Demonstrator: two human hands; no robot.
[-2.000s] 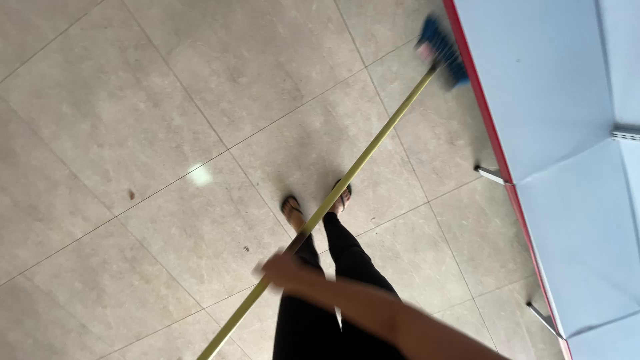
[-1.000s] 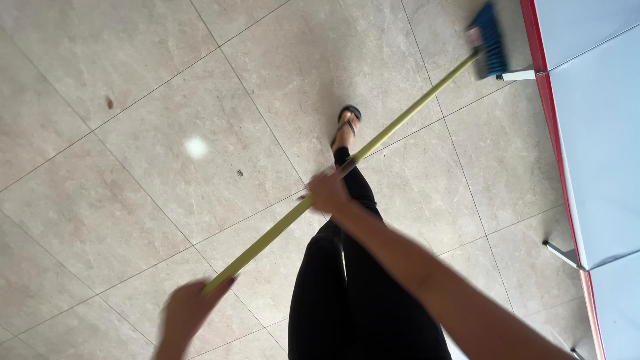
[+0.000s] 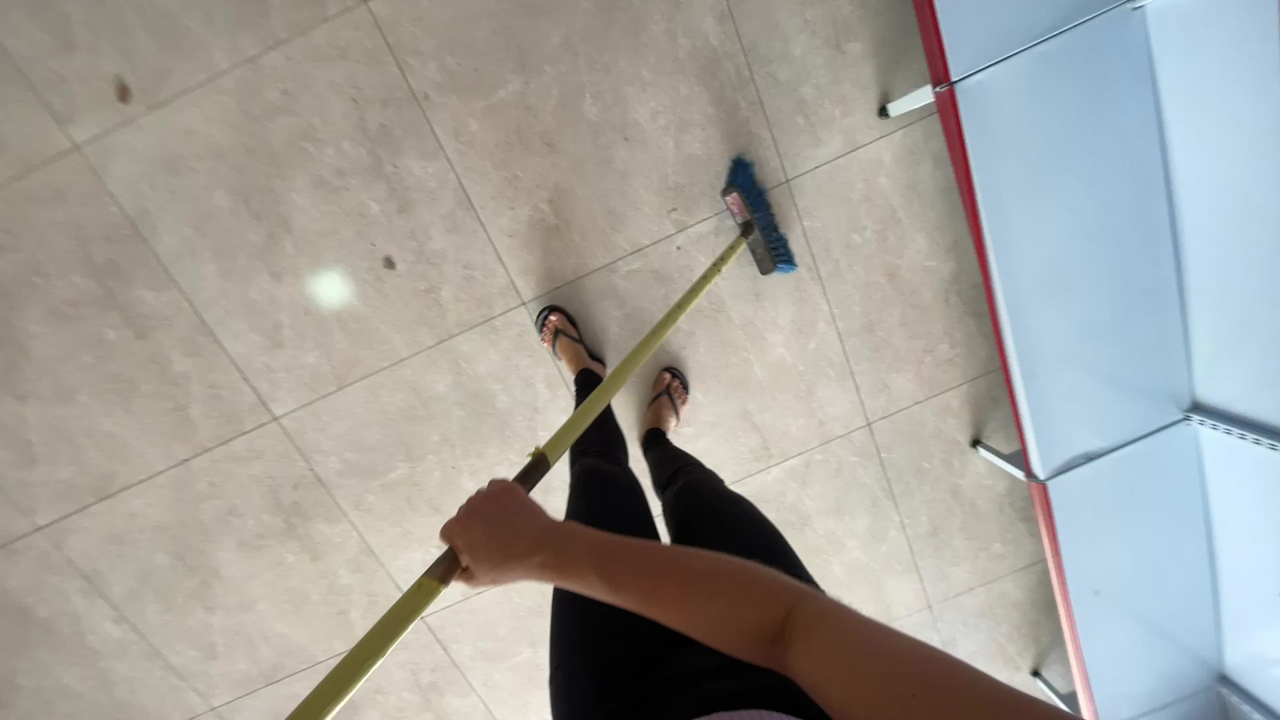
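My right hand (image 3: 500, 532) is closed around the brown-wrapped part of a yellow broom handle (image 3: 625, 365), its arm reaching in from the lower right. The handle runs aslant from the bottom left edge up to the broom head (image 3: 755, 220), which has blue bristles and lies on the tiled floor in front of my feet and to their right. The near end of the handle leaves the view at the bottom. My left hand is out of the frame.
Both feet, in black flip-flops (image 3: 672, 385), stand on beige floor tiles (image 3: 420, 400). A light metal shelf unit (image 3: 1080, 260) with a red edge (image 3: 985, 240) and short legs (image 3: 1000, 460) stands on the right. Small brown specks (image 3: 389, 262) lie on the floor at the left.
The broom head has moved away from the shelf unit, towards my feet. My left hand, on the handle one second ago, has gone out of view. Both feet show now.
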